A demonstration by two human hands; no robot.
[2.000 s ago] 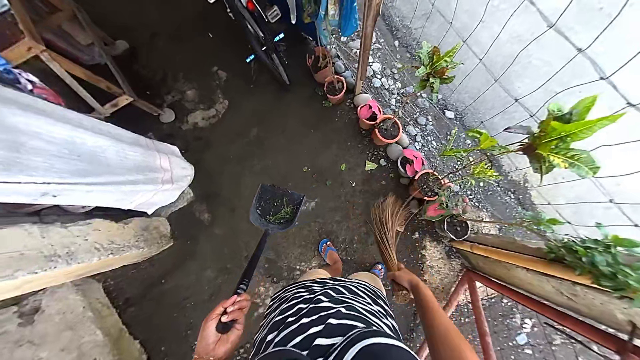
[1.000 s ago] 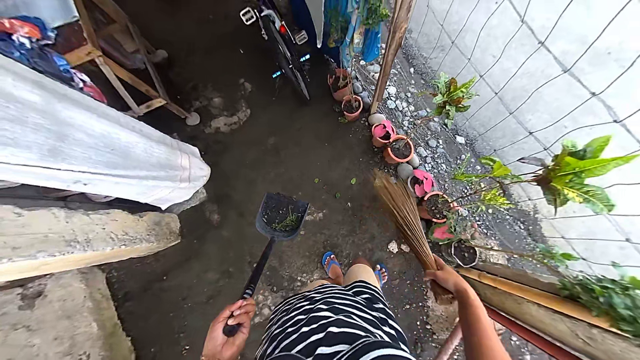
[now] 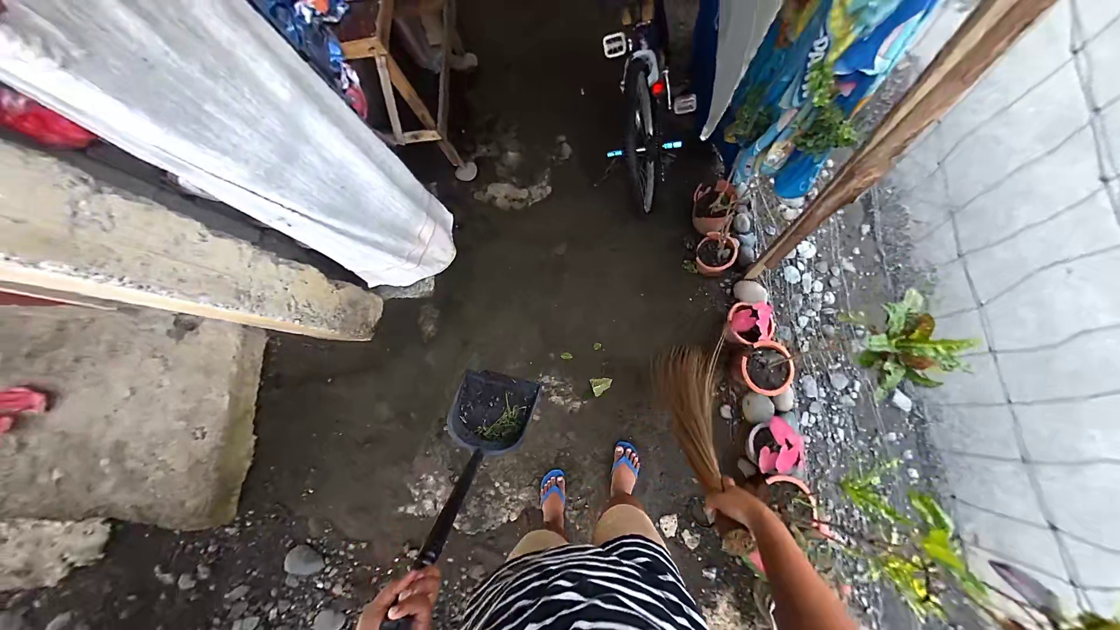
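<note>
My left hand [image 3: 404, 598] is closed around the black handle of a dustpan [image 3: 494, 411], whose pan rests on the dark ground with green plant debris in it. My right hand [image 3: 733, 505] grips the bound end of a stick broom [image 3: 691, 407]; its bristles fan out up and to the left, beside the potted plants. Between pan and broom a pale green leaf [image 3: 600, 386] lies on the ground, with smaller leaf bits just above it.
Clay pots [image 3: 767, 367] and stones line the right side, by a wire fence [image 3: 1006, 376] and a slanted wooden post [image 3: 910, 122]. A bicycle [image 3: 643, 131] stands ahead. At the left are a concrete ledge [image 3: 175, 236], a concrete slab [image 3: 131, 411] and a hanging white sheet [image 3: 350, 192].
The view has shifted. My feet have moved apart in a step, the broom has swung with its bristles more upright, and the dustpan remains in my left hand.
</note>
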